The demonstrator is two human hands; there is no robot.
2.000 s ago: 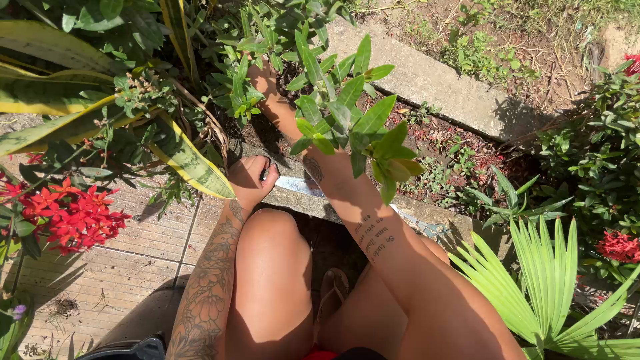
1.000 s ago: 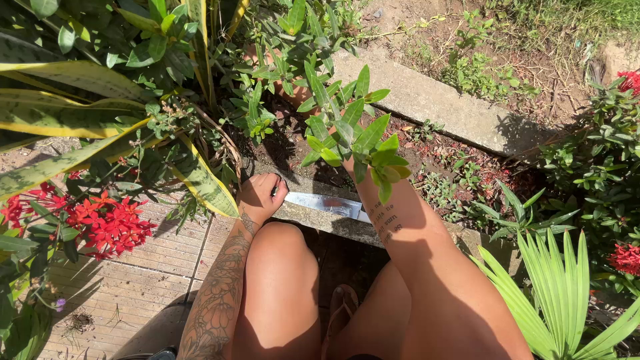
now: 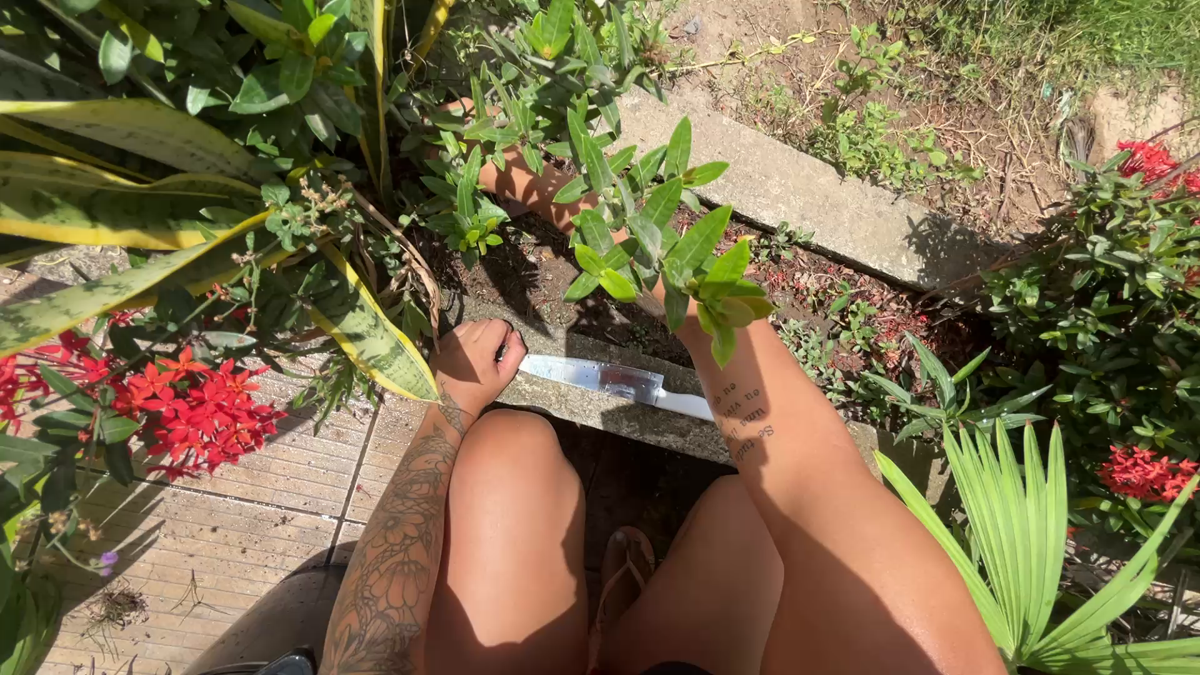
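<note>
My left hand [image 3: 478,361] is curled into a fist on the concrete garden edging [image 3: 572,405]; a small dark spot shows at its thumb, and whether it grips anything is unclear. A kitchen knife [image 3: 605,377] with a white handle lies flat along the edging, its tip close to that fist and its handle end beside my right forearm. My right arm reaches across to the upper left, under a leafy shrub branch [image 3: 656,234]. Leaves largely cover my right hand [image 3: 457,111], so its fingers and anything in them are hidden.
Variegated snake plant leaves [image 3: 122,202] and red flowers [image 3: 202,412] crowd the left side, above paving tiles [image 3: 225,534]. A second concrete strip [image 3: 778,178] runs behind the soil bed. A fan-shaped palm leaf [image 3: 1012,525] and a flowering bush [image 3: 1106,281] stand at right.
My right arm has shifted to the right over the edging, and the knife's white handle, covered before, now shows. My left fist stays by the knife tip.
</note>
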